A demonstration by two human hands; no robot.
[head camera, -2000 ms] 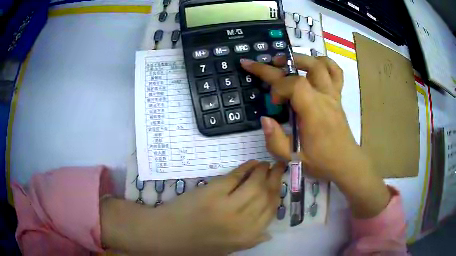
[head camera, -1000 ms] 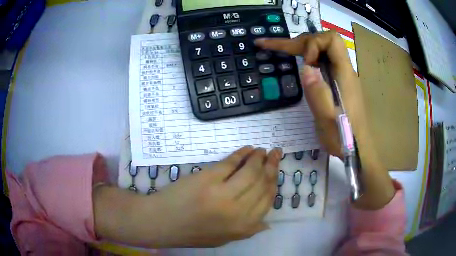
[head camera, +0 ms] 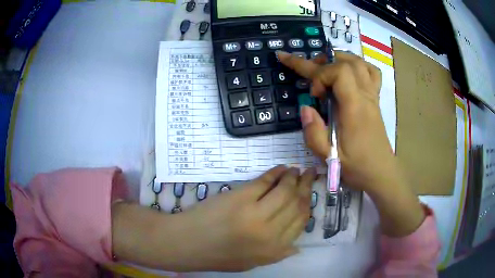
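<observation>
A black desk calculator point(head camera: 259, 81) lies on a white inspection record sheet point(head camera: 184, 114), which lies on a white board point(head camera: 353, 217) with rows of small dark wired parts point(head camera: 202, 191). My right hand point(head camera: 347, 108) holds a gel pen point(head camera: 332, 174) with a pink label; its index fingertip is on the calculator at the 9 key and its thumb is near the green key. My left hand point(head camera: 228, 228) lies palm down over the sheet's lower edge, fingers together; I cannot see anything in it. The calculator's display is cut off by the top edge.
A brown cardboard sheet point(head camera: 426, 119) lies to the right, beside red and yellow tape. A black object point(head camera: 396, 16) and a white paper point(head camera: 467, 49) are at the upper right. Another stack point(head camera: 473, 190) stands at the right edge. A blue object point(head camera: 33, 20) is at the upper left.
My right index finger has moved left from beside the 9 key onto it, and the pen is more upright. The display shows different digits. My left hand stays on the sheet.
</observation>
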